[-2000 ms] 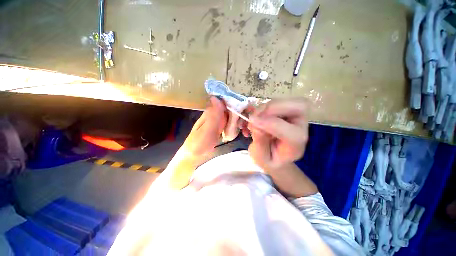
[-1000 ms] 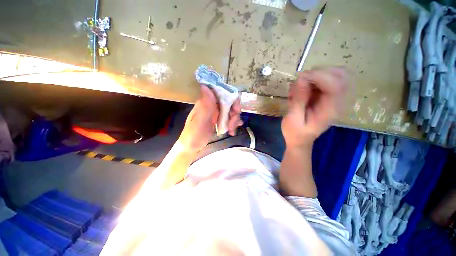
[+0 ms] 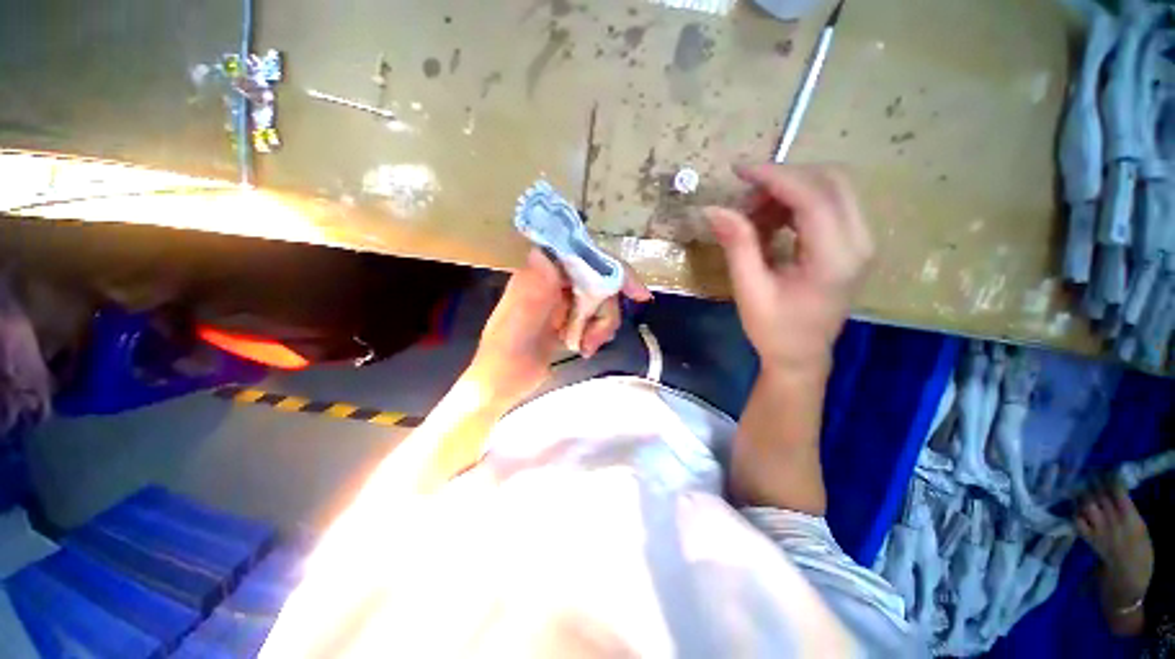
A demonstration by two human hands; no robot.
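Note:
A grey-white moulded limb is in my left hand, at the bench's front edge. Its toed, foot-shaped end points up and left, and its darker grey recess faces up. My fingers are closed around the shaft and hide part of it. My right hand is raised over the bench edge to the right of the limb. Its thumb and fingers are apart, and I see nothing between them. A small white cap lies on the stained brownish pad, just left of my right fingertips.
A slim pen-like tool lies behind my right hand. Limbs lie in a row at the bench's right, with more in a blue bin below. Another person's hand holds a limb there. A thin rod lies left.
My right hand has moved away from the limb to the right and its fingers have opened. The thin pale stick seen at its fingertips no longer shows. Another person's hand has appeared at the bin.

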